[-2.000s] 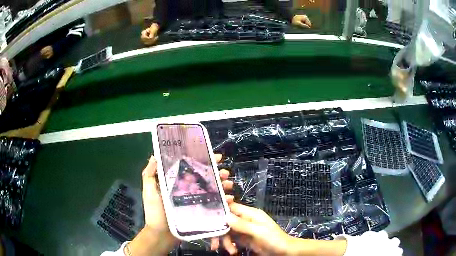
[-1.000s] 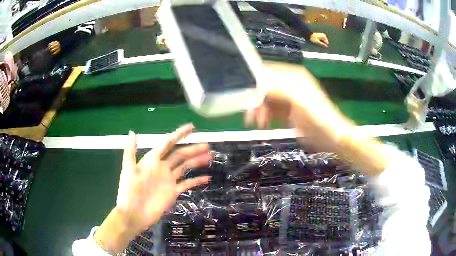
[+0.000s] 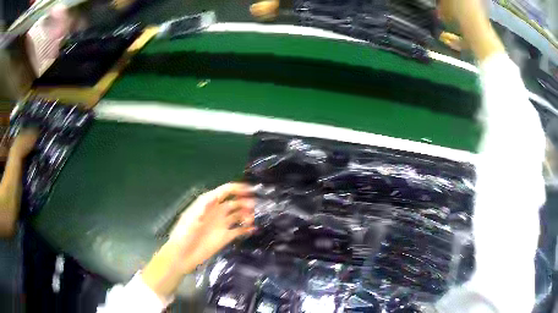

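Black products under shiny clear film lie in rows on the dark green bench, blurred. A greyish sheet with a dark grid lies on the film at right. My left hand is over the left edge of the products, fingers apart and slightly curled, with nothing seen in it. My right arm reaches up at right in a white sleeve. My right hand is cut off by the top edge, so whether it holds anything is hidden. No phone shows.
A bright green conveyor with a white edge strip runs beyond the bench. Another person's arm reaches in at far left beside film-covered products. Other people's hands and black products are across the belt.
My right hand has moved from the middle up to the top right edge; the phone it held has left view. My left hand is lower and less spread. The view has shifted left and down.
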